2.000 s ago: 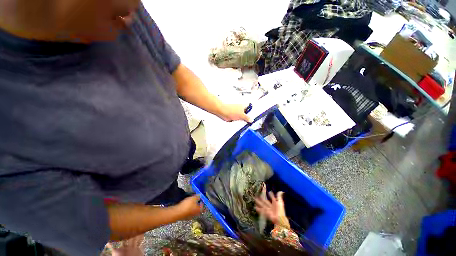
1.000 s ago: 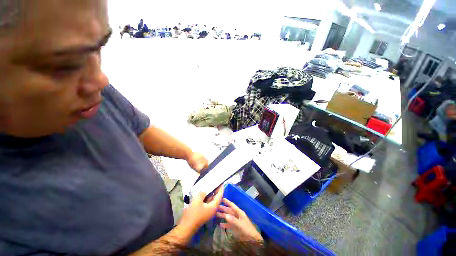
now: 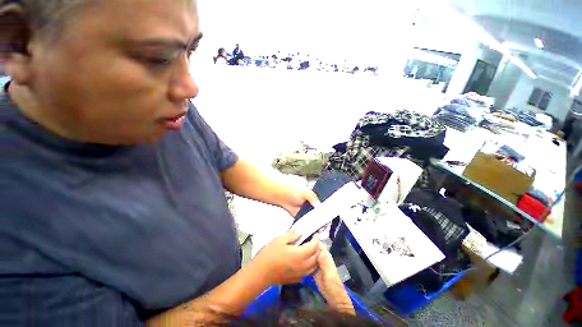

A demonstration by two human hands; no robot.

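Observation:
A person facing me holds a white stiff strip (image 3: 327,209) with a dark fabric piece (image 3: 330,184) behind it. One of the person's hands is at its upper left and the other at its lower end. A narrow dark strip (image 3: 314,234) shows along the lower edge by the fingers. My right hand (image 3: 327,271) reaches up from the bottom edge, its fingers close beside the person's lower hand; its fingertips are partly hidden, and whether it grips anything cannot be told. My left hand is not in view.
A blue crate (image 3: 265,300) is below the hands, mostly cut off. A white sewing table (image 3: 390,246) with a machine (image 3: 403,175) stands to the right. Plaid garments (image 3: 357,153) and khaki cloth (image 3: 300,161) lie behind. A cardboard box (image 3: 498,175) and red basket (image 3: 535,207) are farther right.
The view has lifted from the crate to the person. The person let go of the crate and now holds the strips. My right hand moved from above the crate to beside the person's lower hand.

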